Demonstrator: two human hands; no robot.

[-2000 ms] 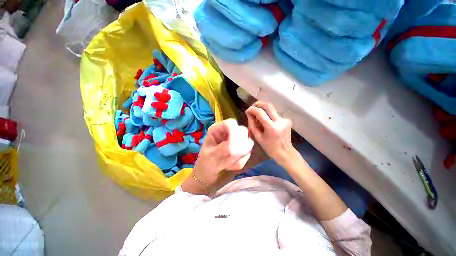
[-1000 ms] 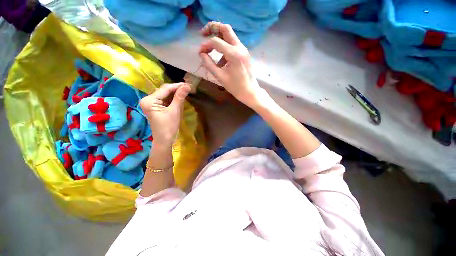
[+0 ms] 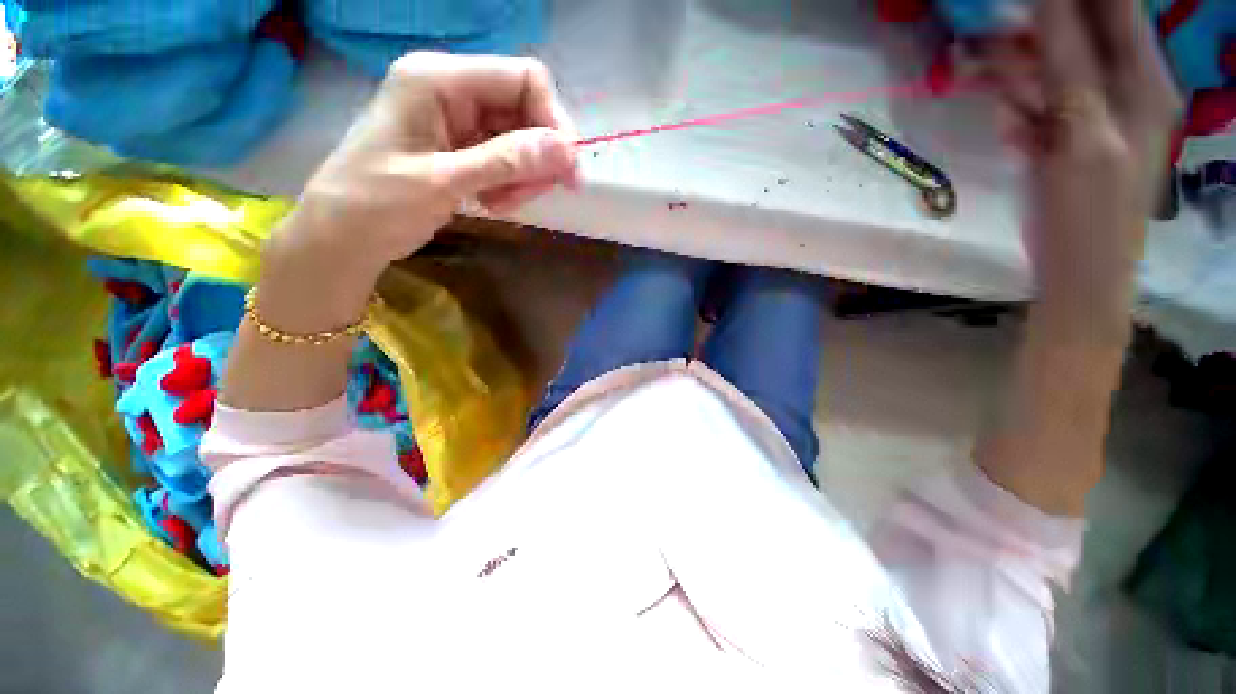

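Note:
A red sewing thread (image 3: pixel 759 113) is stretched taut between my two hands, above the white table. My left hand (image 3: pixel 447 143) is at the upper left over the table's near edge, with thumb and forefinger pinched on one end of the thread. My right hand (image 3: pixel 1071 102) is at the upper right, blurred, at the other end of the thread; its fingertips are too blurred to show the grip clearly. A needle cannot be made out. Thread snips (image 3: pixel 897 166) lie on the table below the thread.
The white-covered table (image 3: pixel 651 203) runs across the front, with light-blue plush pieces (image 3: pixel 163 82) at the upper left and red and blue pieces at the upper right. A yellow bag (image 3: pixel 454 393) at the left holds blue pieces with red bows (image 3: pixel 190 393). A dark phone-like object lies far right.
My hands have moved far apart, the right hand going right, and the red thread now shows stretched between them. The view has turned right, and the bag sits further left.

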